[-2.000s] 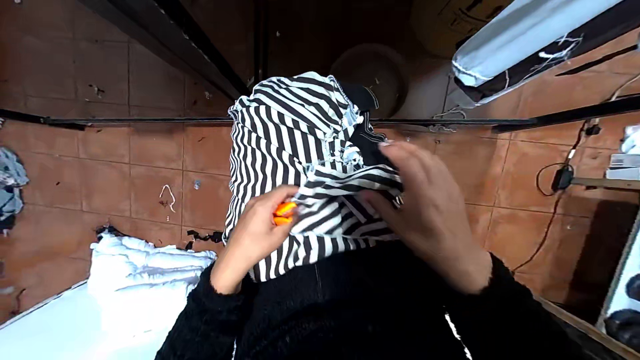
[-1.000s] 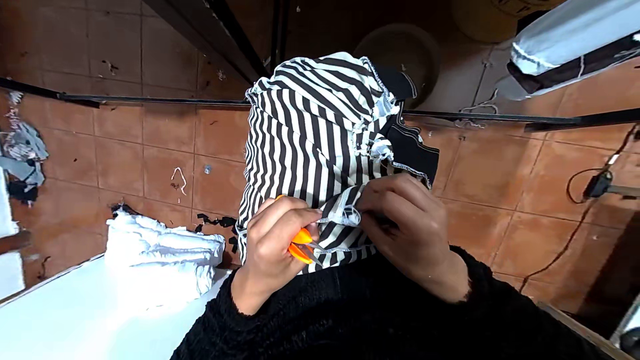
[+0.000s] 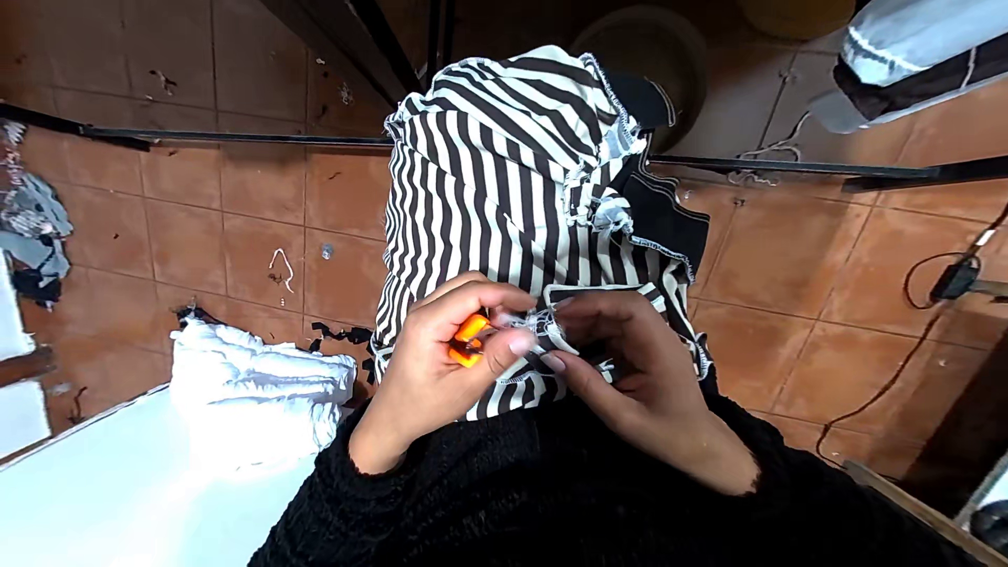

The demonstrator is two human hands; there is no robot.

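Black-and-white striped fabric [image 3: 480, 213] lies heaped in front of my body, with black cloth pieces [image 3: 669, 220] at its right side. My left hand [image 3: 441, 354] is closed around a small orange-handled tool [image 3: 470, 340], whose working end is hidden, so its kind cannot be told. Its thumb and index finger also pinch loose white threads at a striped edge. Close beside it, my right hand [image 3: 646, 370] grips the folded edge of the striped fabric between thumb and fingers. The fingertips of both hands nearly meet at the frayed threads [image 3: 543, 321].
Folded white cloth [image 3: 260, 386] rests on a white table [image 3: 118, 488] at lower left. A dark metal bar [image 3: 260, 138] crosses behind the fabric. Thread and fabric scraps lie on the tiled floor. A cable with a black box [image 3: 954, 279] is at right.
My right hand has come down from the upper part of the striped fabric to its near edge, close to my left hand. The orange-handled tool stays in my left hand.
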